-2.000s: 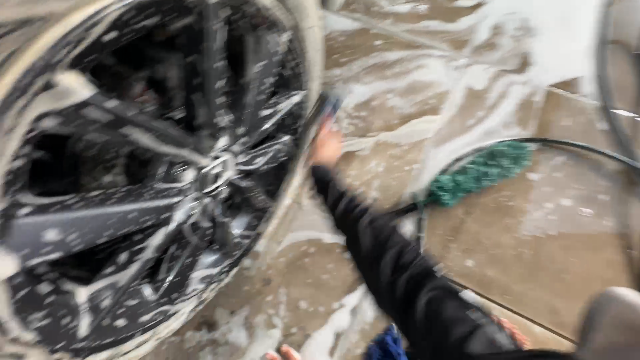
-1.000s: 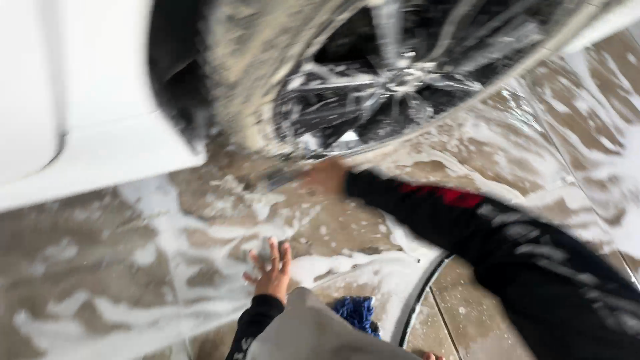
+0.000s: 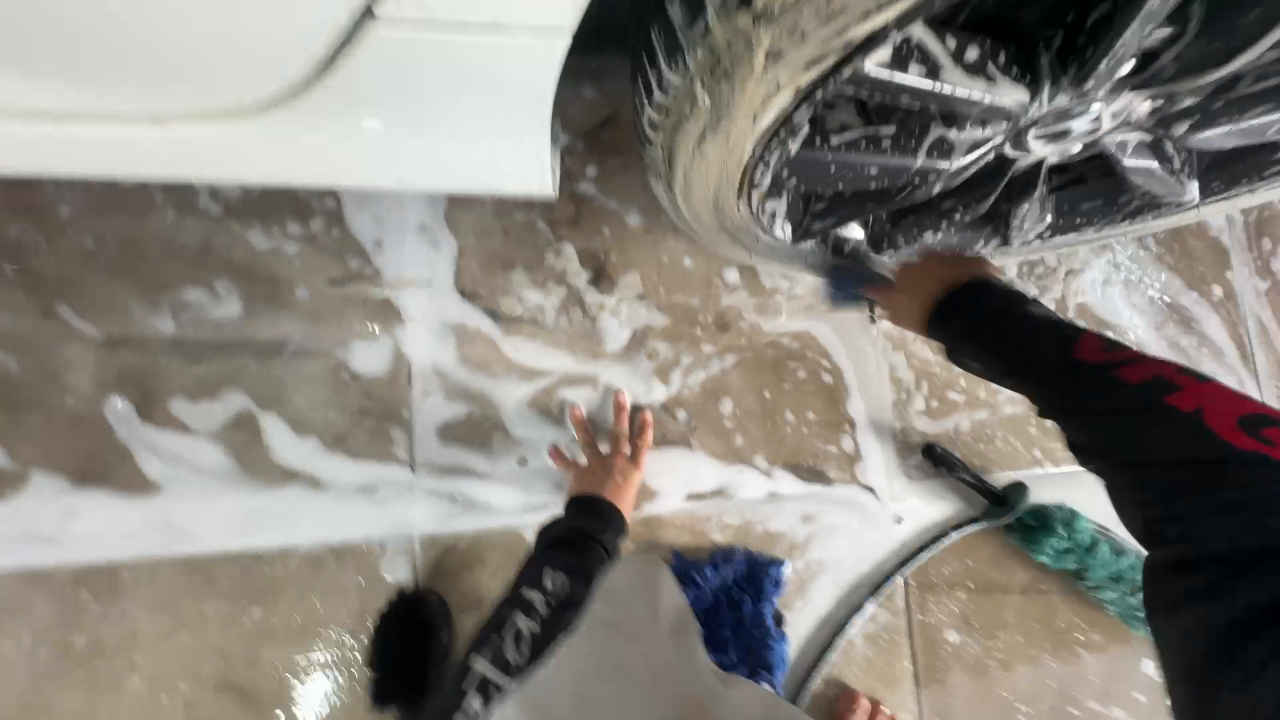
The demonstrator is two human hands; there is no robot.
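My right hand (image 3: 925, 285) is closed on a blurred blue brush (image 3: 850, 278), held at the lower edge of the soapy tire (image 3: 715, 130). Beside it, foam streaks the dark alloy wheel (image 3: 1075, 130). My left hand (image 3: 610, 450) has its fingers spread and empty over the foamy floor, close to my knee; whether it touches the floor I cannot tell. A blue microfiber mitt or cloth (image 3: 735, 610) lies partly hidden beside my leg. Right of it, a green fluffy wheel brush with a black handle (image 3: 1080, 560) lies on the floor, partly behind my right sleeve.
The white car body panel (image 3: 450, 110) spans the upper left, its lower edge above the floor. A dark hose (image 3: 870, 600) curves across the wet tiles (image 3: 250, 620) at the lower right. A black bristled object (image 3: 410, 645) is at the lower left. White suds cover much of the floor.
My view has swung between frames. Since one second ago, the brush in my right hand has moved from the floor side of the tire toward the rim's lower edge. My left hand stays spread.
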